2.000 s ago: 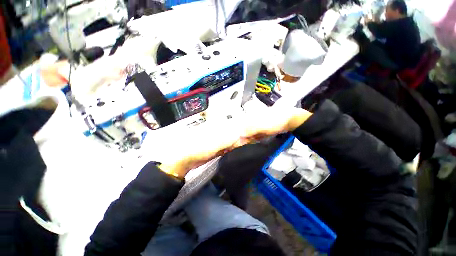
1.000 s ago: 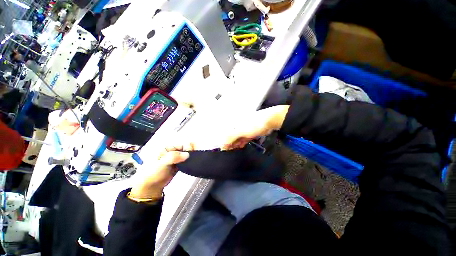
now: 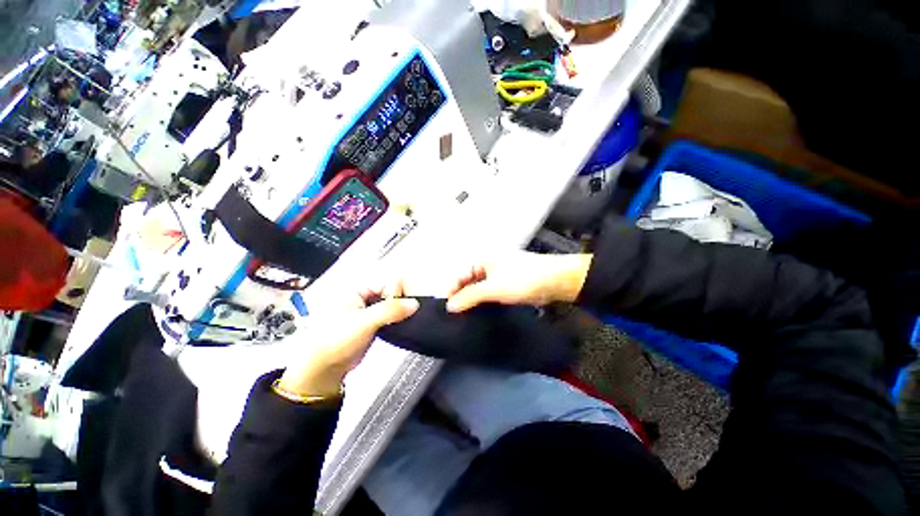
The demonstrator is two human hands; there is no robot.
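Observation:
My left hand [image 3: 348,338] holds the edge of a black tube of cloth [image 3: 484,336] between thumb and fingers, over the front edge of the white table. My right hand [image 3: 514,280] pinches the same edge a little to the right. The tube hangs below both hands, above my lap, and its far end is blurred. A larger black garment heap [image 3: 141,423] with a narrow white strip [image 3: 188,475] lies at the left; its link to the tube is hidden. The sewing machine's needle area [image 3: 264,323] is beyond my left hand, with no cloth visibly under it.
A red-framed phone [image 3: 338,217] sits under a black strap [image 3: 252,227] on the machine, beside the control panel [image 3: 393,113]. Yellow and green-handled scissors [image 3: 523,91] lie at the table's far right end. A blue crate [image 3: 797,191] with pale scraps stands at right. A ruler tape [image 3: 378,428] runs along the table edge.
Since one second ago, both hands have shifted slightly right in view with the cloth, and the right fingers now pinch its edge more visibly. The view turned strongly since two seconds ago.

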